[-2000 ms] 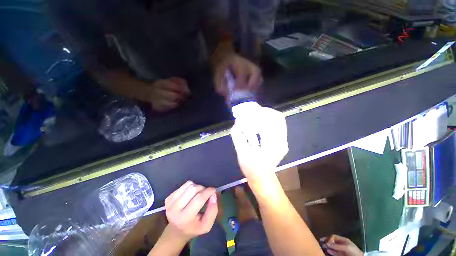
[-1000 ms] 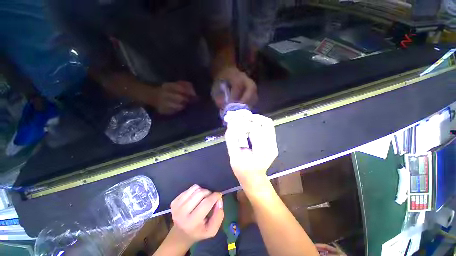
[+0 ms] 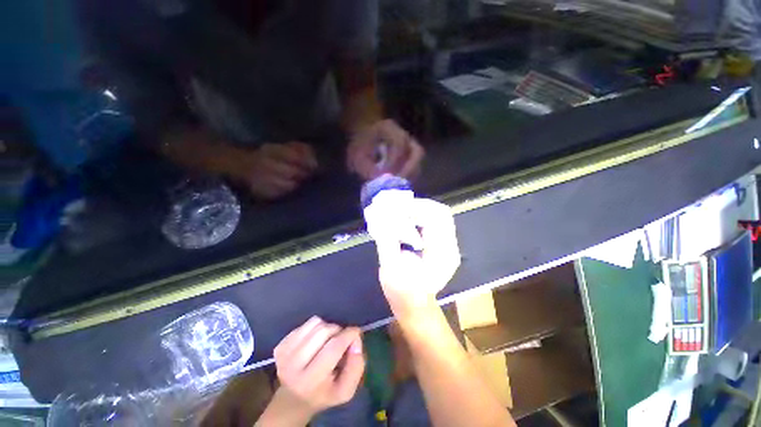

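Observation:
A glossy black screen (image 3: 501, 142) fills the upper view and mirrors the hands. A thin pale gold trim (image 3: 567, 173) runs between it and a matt dark grey strip (image 3: 542, 229). My right hand (image 3: 417, 250), overexposed, grips a small white pad (image 3: 388, 203) against the glass just above the trim. Small whitish marks (image 3: 342, 238) show on the trim left of it. My left hand (image 3: 319, 364) is at the strip's lower edge with curled fingers; I cannot tell if it holds anything.
A clear ribbed plastic bottle (image 3: 209, 346) lies at lower left over the grey strip. At right is a green-topped table (image 3: 622, 334) with papers, a keyed device (image 3: 687, 308) and a blue tray (image 3: 733, 292). Cardboard boxes (image 3: 492, 367) are below the strip.
My right hand and the pad have shifted slightly left along the trim. My left hand stays at the lower edge. Another person's hand at the bottom right has gone from view.

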